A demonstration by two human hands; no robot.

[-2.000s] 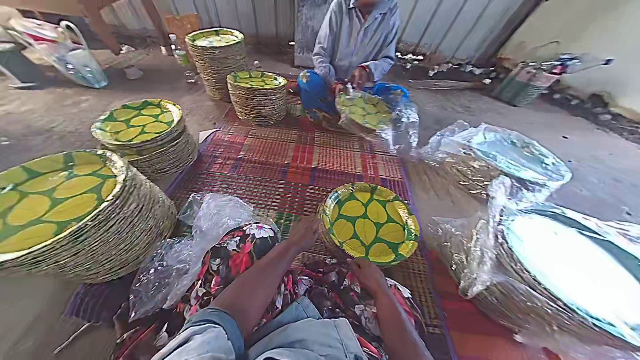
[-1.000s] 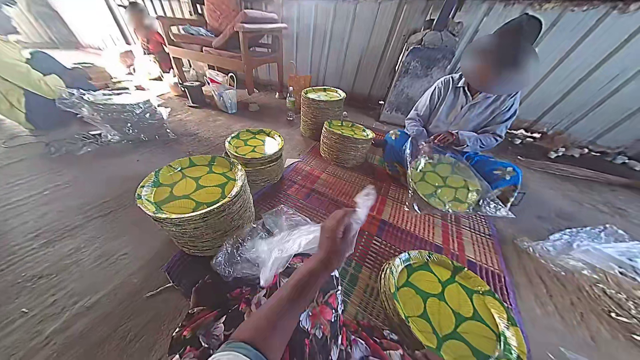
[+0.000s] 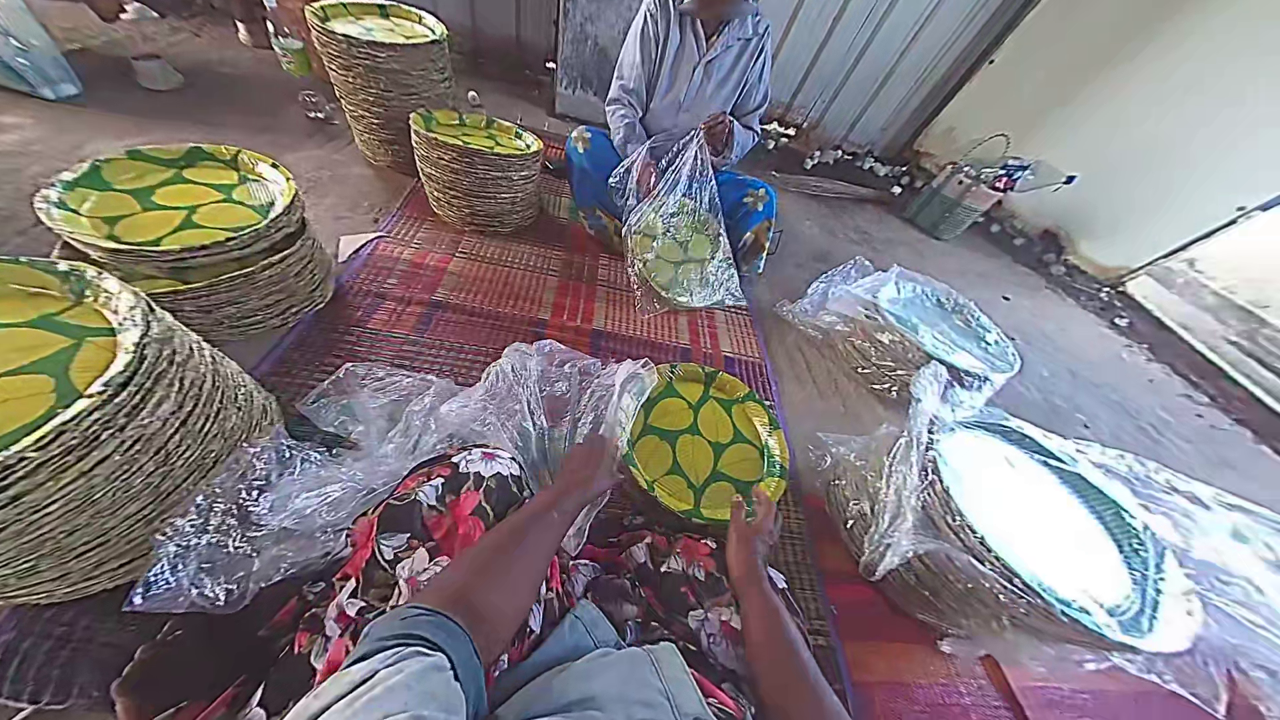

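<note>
A round plate with a green and yellow leaf pattern [image 3: 695, 450] lies in front of my lap, over the edge of a woven mat. My left hand [image 3: 588, 470] is at a clear plastic bag [image 3: 540, 400], whose edge overlaps the plate's left rim; the fingers are partly hidden by plastic. My right hand [image 3: 755, 530] touches the plate's near right rim, thumb raised and fingers apart. More loose clear plastic [image 3: 260, 520] lies to the left of my knee, beside a tall stack of leaf-pattern plates with coiled, rope-like sides [image 3: 150, 440].
More plate stacks stand at left [image 3: 220, 290] and further back [image 3: 475, 180], [image 3: 385, 90]. Plastic-wrapped stacks [image 3: 1040, 530], [image 3: 930, 320] sit at right. A person [image 3: 690, 100] sits across the red woven mat [image 3: 480, 290], holding a bagged plate [image 3: 680, 250]. A basket [image 3: 945, 205] stands by the wall.
A second ago my left hand was raised with bunched clear plastic; now it is low, with plastic spread beside the plate. My right hand has come into view. The view has swung right.
</note>
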